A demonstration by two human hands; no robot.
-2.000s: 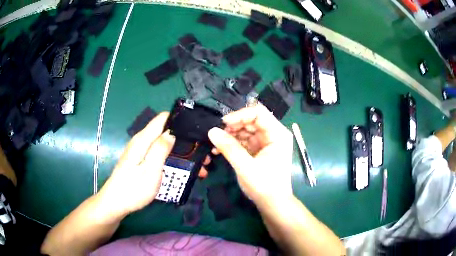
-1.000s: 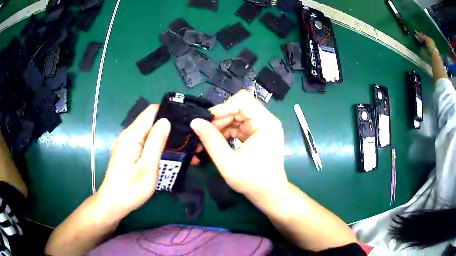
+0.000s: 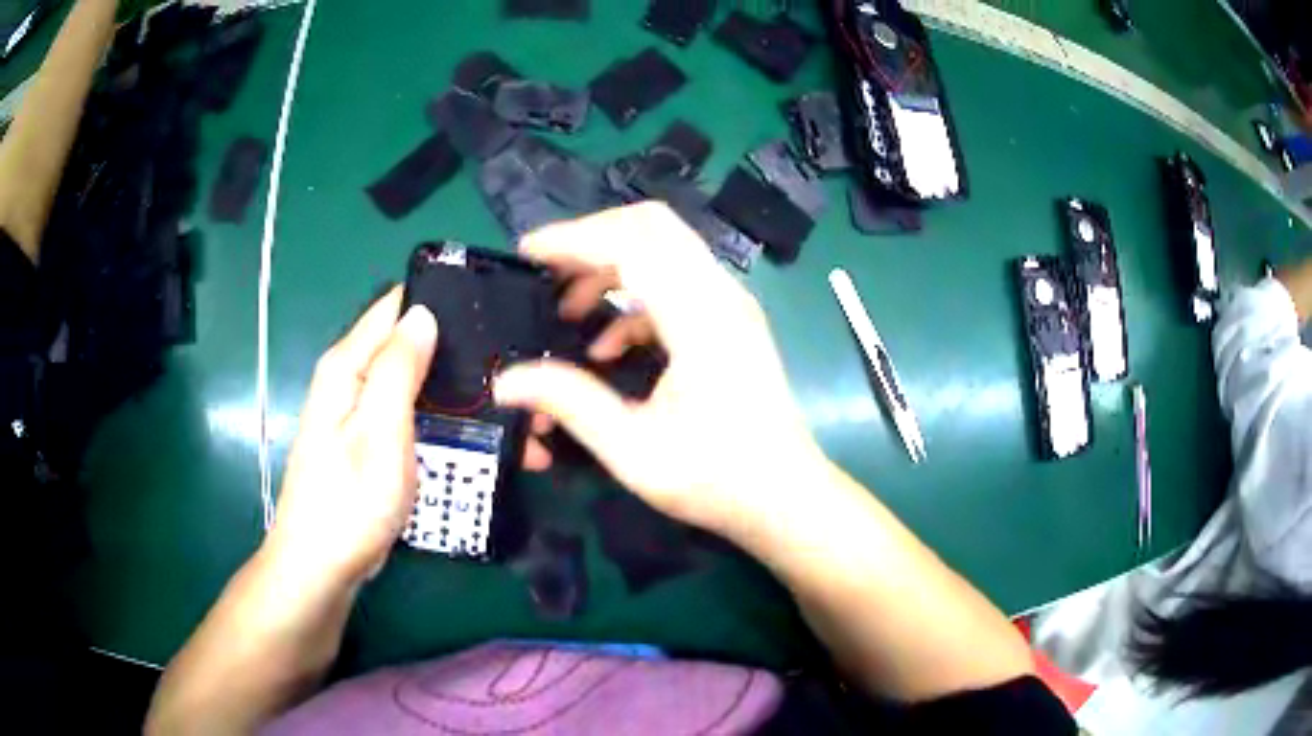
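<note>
A half-assembled phone (image 3: 458, 496) is held in my left hand (image 3: 350, 446), tilted slightly, its white keypad area with dark dots towards me. A black flat piece (image 3: 482, 324) covers its upper half, and a thin red wire loop shows at the lower edge of that piece. My right hand (image 3: 655, 367) is over the phone's right side, thumb near the piece's lower right edge and fingers curled above the upper right edge. Whether the right fingers grip anything is hidden.
Loose black pieces (image 3: 540, 187) lie beyond my hands, with a dark heap (image 3: 108, 230) at far left. Stacked phones (image 3: 907, 115), tweezers (image 3: 878, 364), more phones (image 3: 1058, 360) and a pink stick (image 3: 1142, 467) lie right. Another person's sleeve (image 3: 1259, 374) is at right, an arm (image 3: 51, 115) at upper left.
The phone and both hands have shifted left in the view. My right fingers have lifted and spread from the phone's upper right edge. Another person's arm has appeared at upper left.
</note>
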